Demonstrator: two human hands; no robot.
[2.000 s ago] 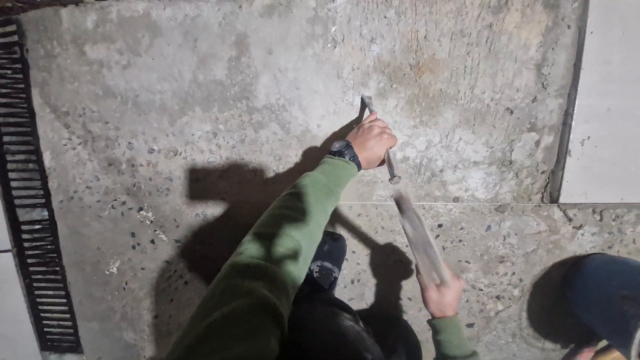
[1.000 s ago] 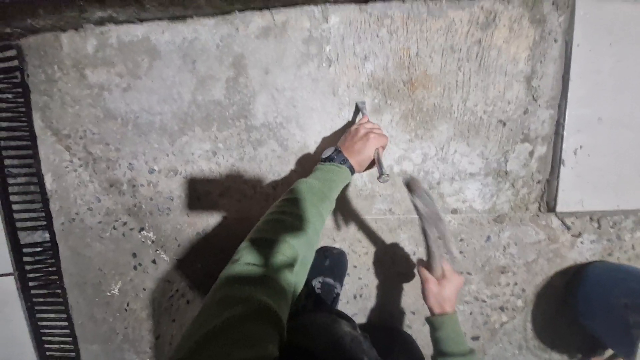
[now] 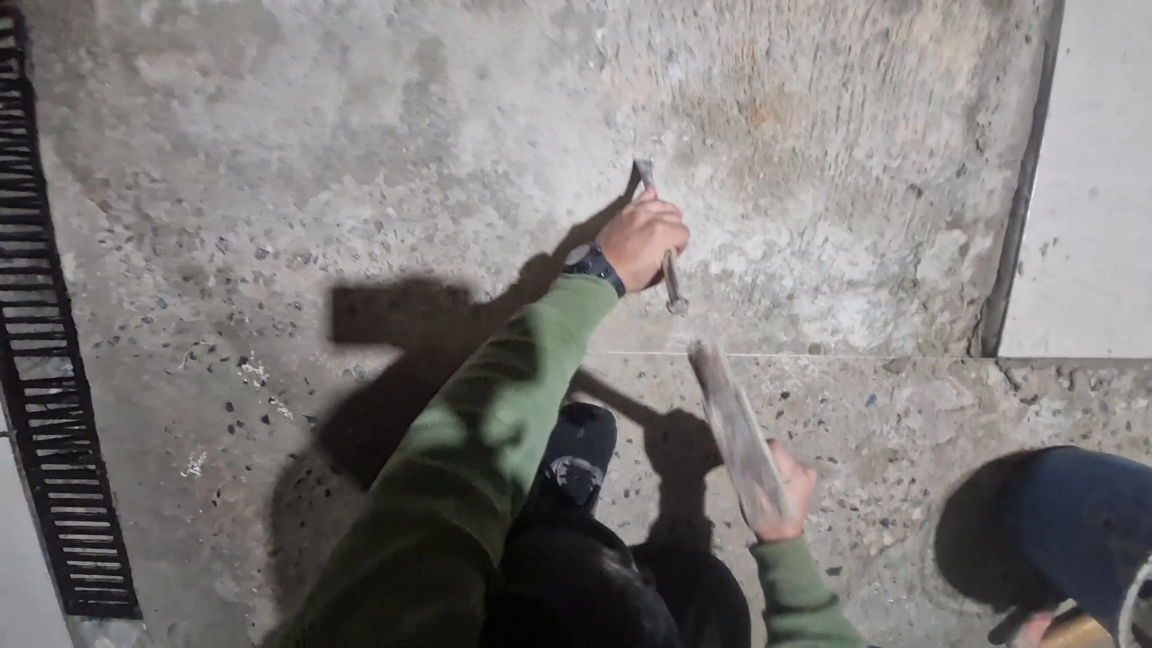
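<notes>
My left hand [image 3: 643, 239], with a dark watch at the wrist, grips a metal cold chisel [image 3: 672, 281]. The chisel's flat tip is at the rough concrete floor [image 3: 504, 135] beyond my fingers, and its struck end points back toward me. In my right hand [image 3: 790, 493], lower and to the right, is a hammer [image 3: 731, 423], blurred by motion. Its far end is just short of the chisel's struck end, with a small gap between them. The exact shape of the hammer's head cannot be told.
A black slotted drain grate [image 3: 67, 459] runs along the left side. Pale tile [image 3: 1084, 189] borders the concrete at the right. My dark shoe [image 3: 576, 459] is below my left forearm. At the lower right a person's knee in dark blue cloth [image 3: 1084, 531] is near a partly seen yellowish thing.
The hammer in my right hand has changed its tilt between frames, its far end shifting left toward the chisel since one second ago. My left hand stays around the chisel, which has tilted slightly.
</notes>
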